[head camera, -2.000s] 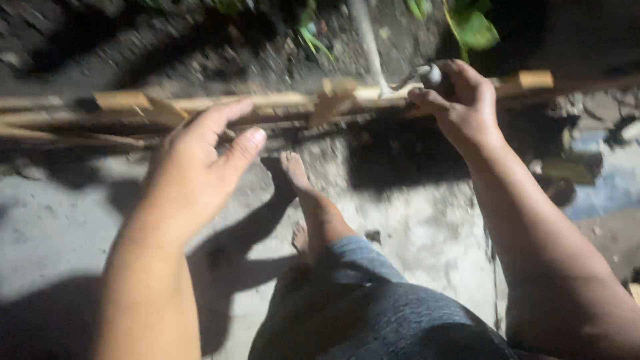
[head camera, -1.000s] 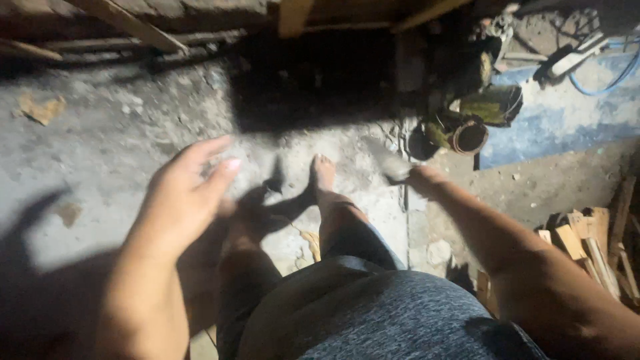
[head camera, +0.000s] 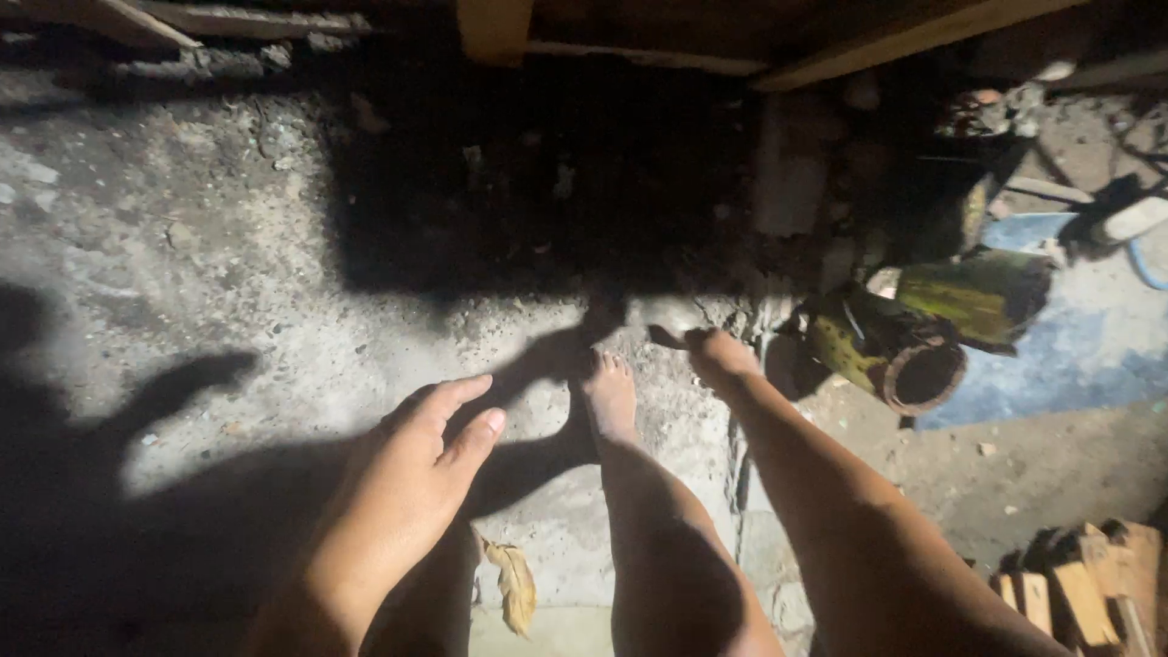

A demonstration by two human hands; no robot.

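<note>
My left hand [head camera: 424, 465] hangs over the concrete floor, fingers apart and slightly curled, holding nothing. To its right, my right hand [head camera: 724, 358] is closed, with a small hand tool [head camera: 668, 337] pointing left out of the fist. The tool is dark and blurred, so its exact kind cannot be told. One bare foot [head camera: 611, 392] stands on the concrete between the two hands. A dry yellow leaf [head camera: 514, 586] lies on the floor below and right of my left hand.
Wooden beams [head camera: 493, 27] cross the top, with deep shadow below them. At the right are two greenish hollow cylinders [head camera: 890, 351], a blue-stained slab [head camera: 1077, 338] and a blue hose [head camera: 1147, 266]. Cut wood pieces [head camera: 1086, 593] are stacked at the lower right.
The view has swung away from the plants and wooden rail. My right hand, earlier at the rail with a small object, is now low over the floor. My left hand stays open.
</note>
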